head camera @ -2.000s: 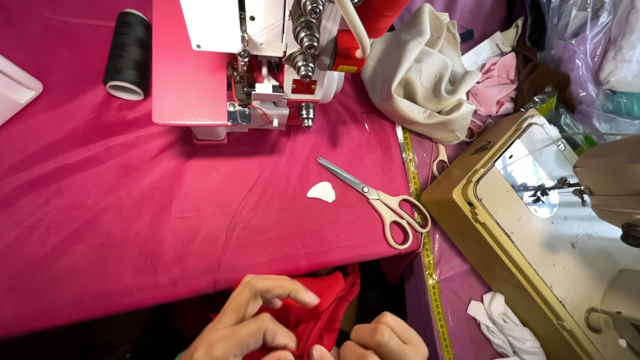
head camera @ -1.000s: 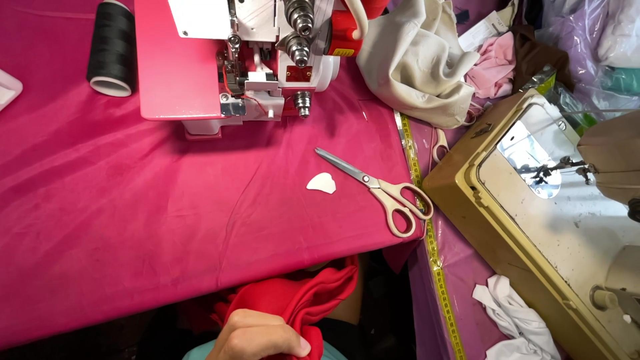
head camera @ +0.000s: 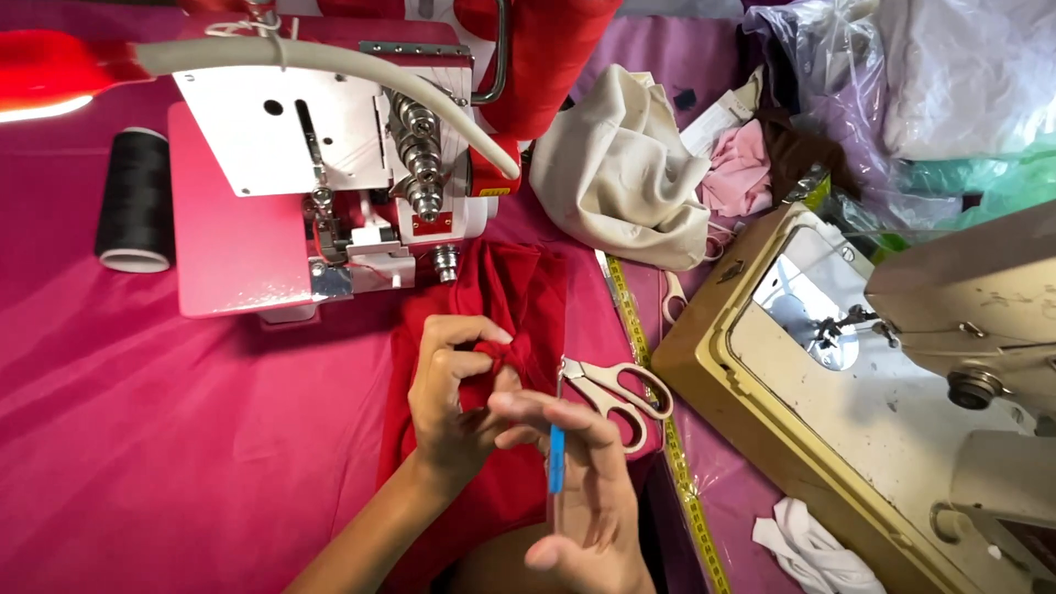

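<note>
Red fabric (head camera: 528, 289) lies on the pink table cover in front of the overlock machine (head camera: 363, 247) and hangs over the table's near edge. My left hand (head camera: 454, 388) pinches a bunched bit of this fabric between thumb and fingers. Close to it on the right, my right hand (head camera: 586, 478) holds a thin tool with a blue handle (head camera: 556, 459) and a slim metal tip pointing up, perhaps a seam ripper. The scissors (head camera: 619, 396) lie just beyond my right hand, their beige handles showing and their blades hidden by the red fabric.
A black thread cone (head camera: 136, 202) stands left of the overlock machine. Cream fabric (head camera: 623, 173) and pink fabric (head camera: 738, 169) are heaped behind the yellow tape measure (head camera: 689, 503). At right is a second sewing machine (head camera: 825, 388), with white cloth (head camera: 813, 549) by its base.
The red fabric has come up from the near edge onto the table, over the scissors' blades and the spot where the white scrap lay. The blue-handled tool now shows in my right hand.
</note>
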